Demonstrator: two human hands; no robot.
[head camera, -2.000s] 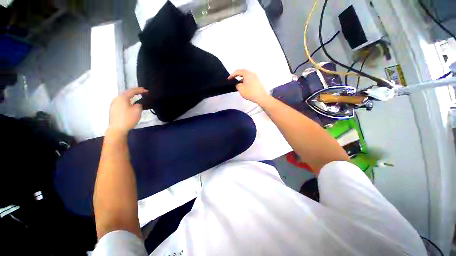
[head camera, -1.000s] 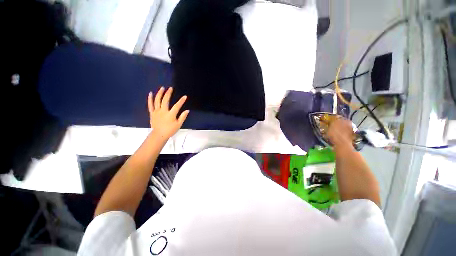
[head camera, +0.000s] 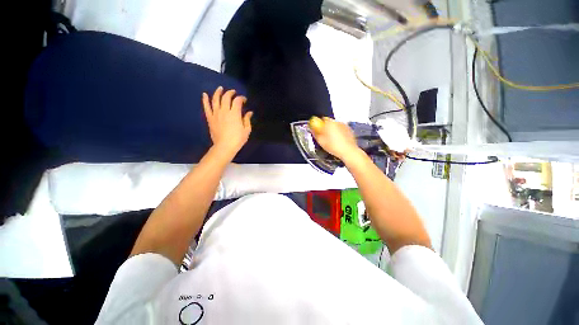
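A black garment (head camera: 276, 70) lies over the rounded right end of the navy padded board (head camera: 120, 101) and runs back across the white-covered table. My left hand (head camera: 228, 124) rests with fingers spread at the garment's left edge, holding nothing. My right hand (head camera: 333, 138) grips the steam iron (head camera: 308, 147) by its handle. The iron's silver soleplate edge is at the garment's right edge, over the board's end. Whether it touches the cloth cannot be told.
A red item (head camera: 325, 209) and a green container (head camera: 359, 222) are below the table edge at right. A black hose (head camera: 389, 66) and yellow line loop behind the iron. A black heap (head camera: 19, 159) lies at far left. White cloth (head camera: 133, 184) hangs at the near edge.
The right hand has lifted the iron off its rest pad and brought it left to the garment. The left hand stays spread at the garment's edge. The view has shifted.
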